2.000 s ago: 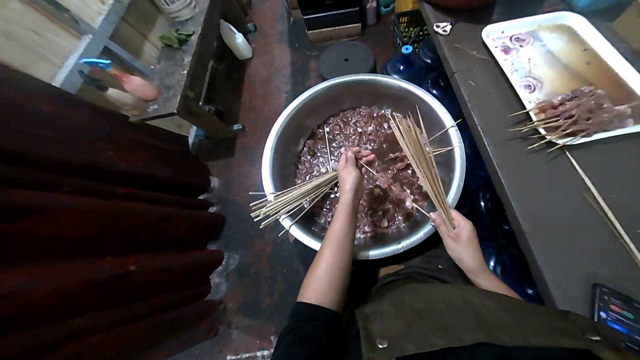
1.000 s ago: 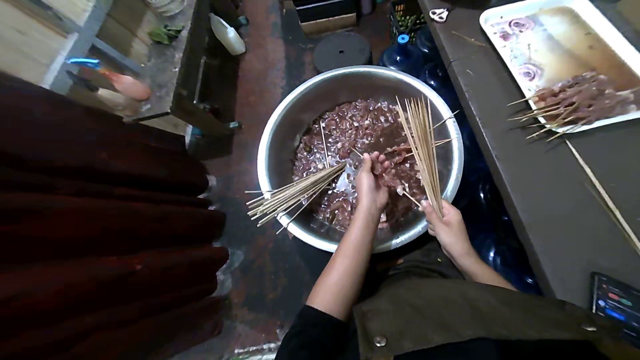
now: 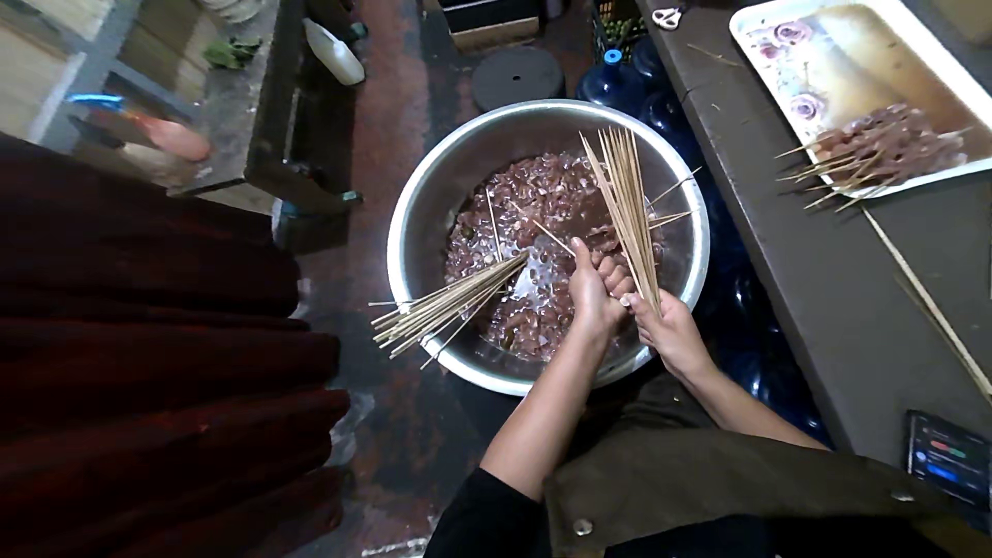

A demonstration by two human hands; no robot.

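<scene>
A wide metal basin holds small pieces of raw meat in liquid. My left hand is curled around a thin bamboo skewer whose far end points up and left over the meat. Close beside it, my right hand grips a fanned bundle of bamboo skewers by its lower end, with a pale piece at the fingertips. Another skewer bundle leans across the basin's left rim, its inner ends over the meat. A few skewers rest at the basin's right side, partly behind the held bundle.
On the dark table at right are a floral tray with skewered meat, a long thin stick and a phone. Blue water bottles and a round stool stand beyond the basin. A dark red curtain hangs left.
My left hand has moved right from the middle of the basin to beside my right hand. The right hand still holds its skewer bundle.
</scene>
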